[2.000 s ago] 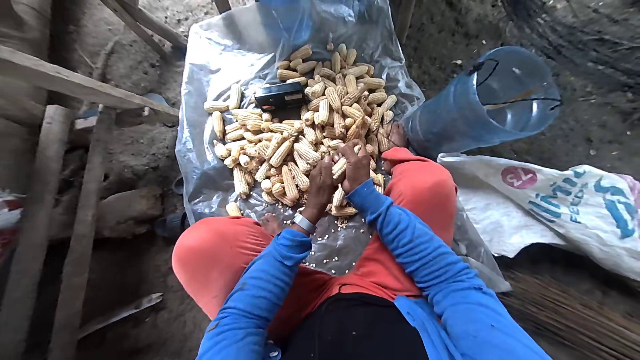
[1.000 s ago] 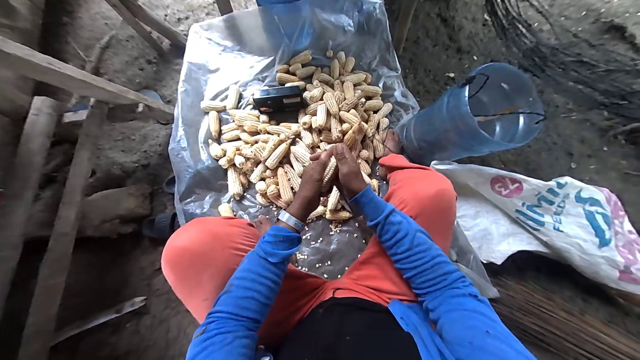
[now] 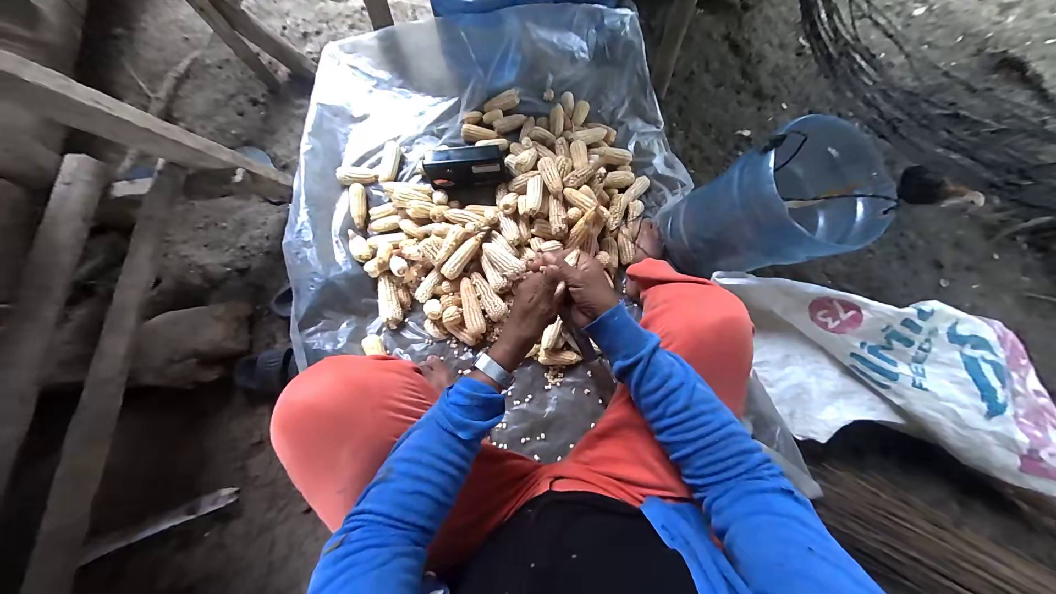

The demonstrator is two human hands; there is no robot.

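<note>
A heap of pale corn cobs (image 3: pixel 472 305) lies on a clear plastic sheet (image 3: pixel 346 91) in front of my crossed legs. My left hand (image 3: pixel 535 304) and my right hand (image 3: pixel 584 285) meet at the near edge of the heap, both closed around one corn cob (image 3: pixel 561 293), mostly hidden by the fingers. A metal band is on my left wrist. Loose corn kernels (image 3: pixel 536 412) are scattered on the sheet below my hands. Among the cobs sits a black box-shaped device (image 3: pixel 464 166), perhaps a radio.
A blue translucent plastic container (image 3: pixel 726 206) lies tilted at the right. Below it is a printed white woven sack (image 3: pixel 825 363), beside a bundle of thin sticks (image 3: pixel 907 528). Wooden poles (image 3: pixel 107 346) stand at the left, near a dark sandal (image 3: pixel 266 371) and a long blade-like object (image 3: pixel 165 521).
My hands stay together at the near edge of the heap, with the fingers shifted around the cob. The rest looks much the same.
</note>
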